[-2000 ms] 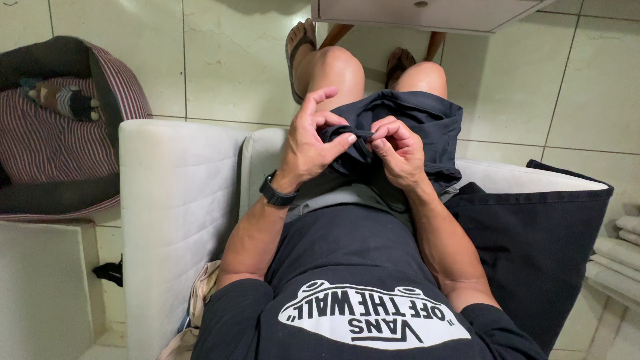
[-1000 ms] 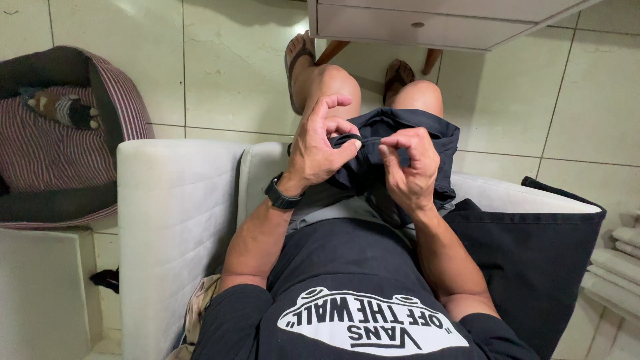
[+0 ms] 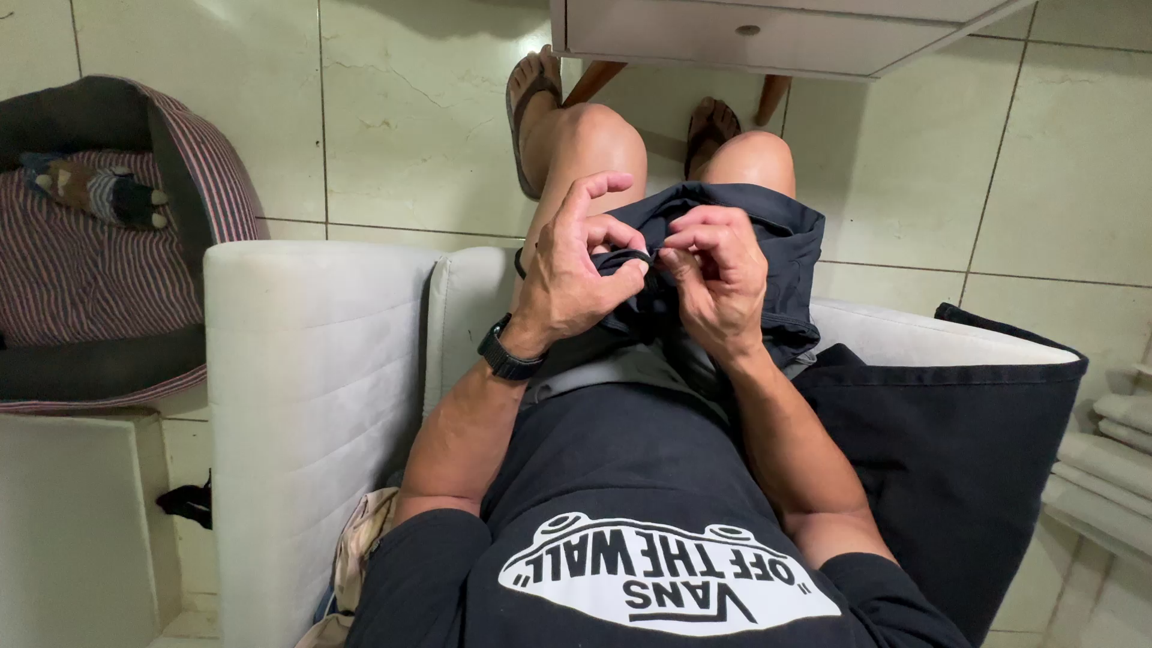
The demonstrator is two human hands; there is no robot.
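Observation:
A dark garment [image 3: 783,225] lies bunched across my lap and thighs. My left hand [image 3: 576,261], with a black watch [image 3: 508,349] on its wrist, pinches a folded dark edge of the cloth between thumb and index finger. Close beside it, my right hand [image 3: 720,274] has its thumb and fingertips together at the same edge. The fingertips of both hands nearly meet above the cloth. Whether a needle or thread is between them is too small to tell.
I sit in a pale padded armchair [image 3: 315,396]; black fabric [image 3: 936,459] drapes over its right arm. A white drawer unit [image 3: 666,31] stands ahead. A striped pet bed [image 3: 99,270] holds a doll [image 3: 103,193] at left. Folded cloths [image 3: 1102,468] are stacked at right.
My right hand, raised a little apart from the left one second ago, is back against the cloth edge beside my left fingertips. My left hand keeps its pinch.

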